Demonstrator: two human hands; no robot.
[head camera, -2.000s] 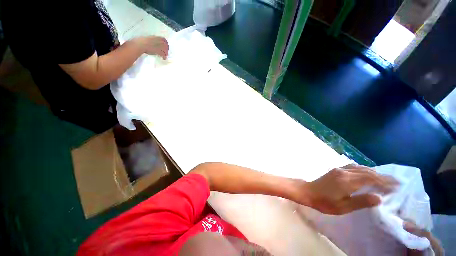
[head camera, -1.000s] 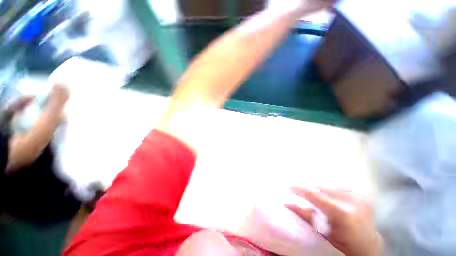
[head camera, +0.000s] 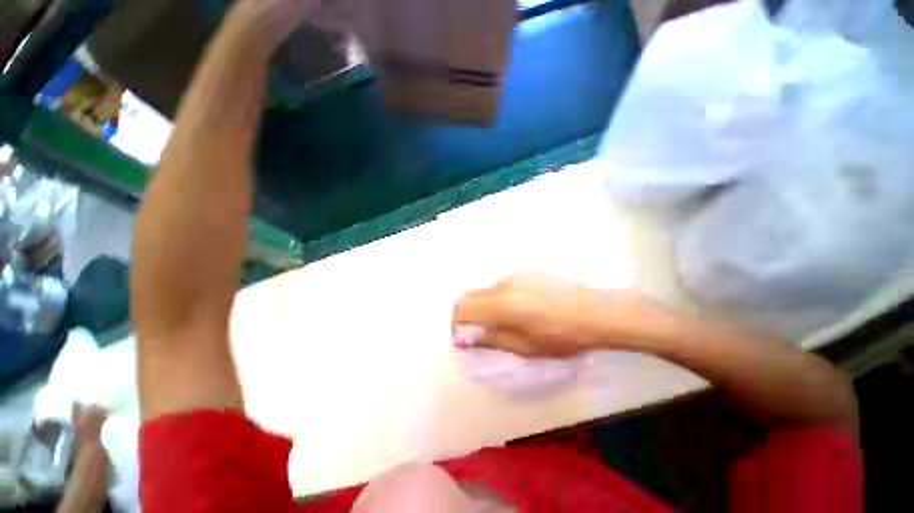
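My right hand (head camera: 516, 316) is closed on a small whitish, slightly pink bundle (head camera: 521, 371) that rests on the cream-white tabletop (head camera: 351, 351). Its contents cannot be told. My left arm reaches up and away across the table. My left hand (head camera: 276, 12) is blurred at the top edge, beside a brown carton (head camera: 446, 60) with dark printed bands over the dark green belt; its fingers and any grip on the carton cannot be made out.
A large heap of white, translucent bags (head camera: 782, 180) covers the table's right end. The dark green conveyor belt (head camera: 561, 70) runs beyond the table. A green frame bar (head camera: 90, 150) is at upper left. Another person's hand (head camera: 88, 426) is by white plastic at lower left.
The view has swung to the right. The carton now shows further left, beside my left hand. My right hand, earlier at a bag on the right, now holds the small bundle on the table.
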